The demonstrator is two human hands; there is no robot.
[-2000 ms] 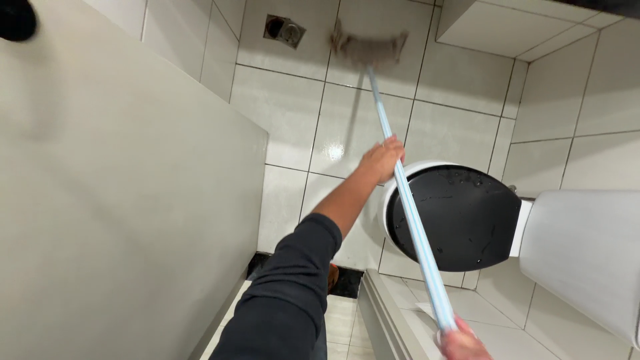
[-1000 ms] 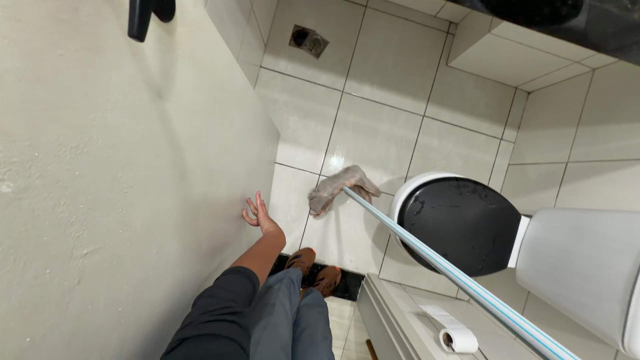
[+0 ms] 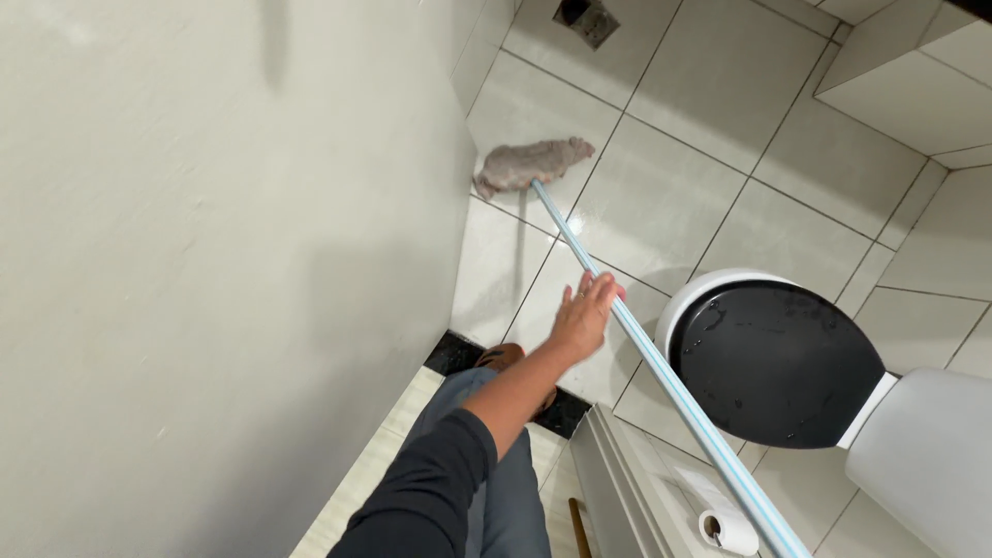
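A long pole with white and light-blue stripes [image 3: 686, 404] runs from the lower right up to a greyish, damp-looking cloth [image 3: 531, 165] on the tiled floor. My left hand [image 3: 587, 314] is at the pole's middle, its fingertips against it; whether they close around it is hard to see. The pole's upper end leaves the view at the bottom right, and my right hand is out of view. A toilet with a closed black lid [image 3: 775, 364], wet with drops, stands to the right of the pole.
A pale door or partition panel [image 3: 232, 271] fills the left side. A floor drain [image 3: 587, 22] lies at the top. A toilet paper roll [image 3: 728, 532] hangs at the lower right, near a grey frame [image 3: 620, 480]. My shoes [image 3: 500, 357] stand by a black threshold strip [image 3: 562, 412].
My left hand, apart from the pole one second ago, is at it again. The cloth has moved across the floor, away from my shoes and closer to the panel.
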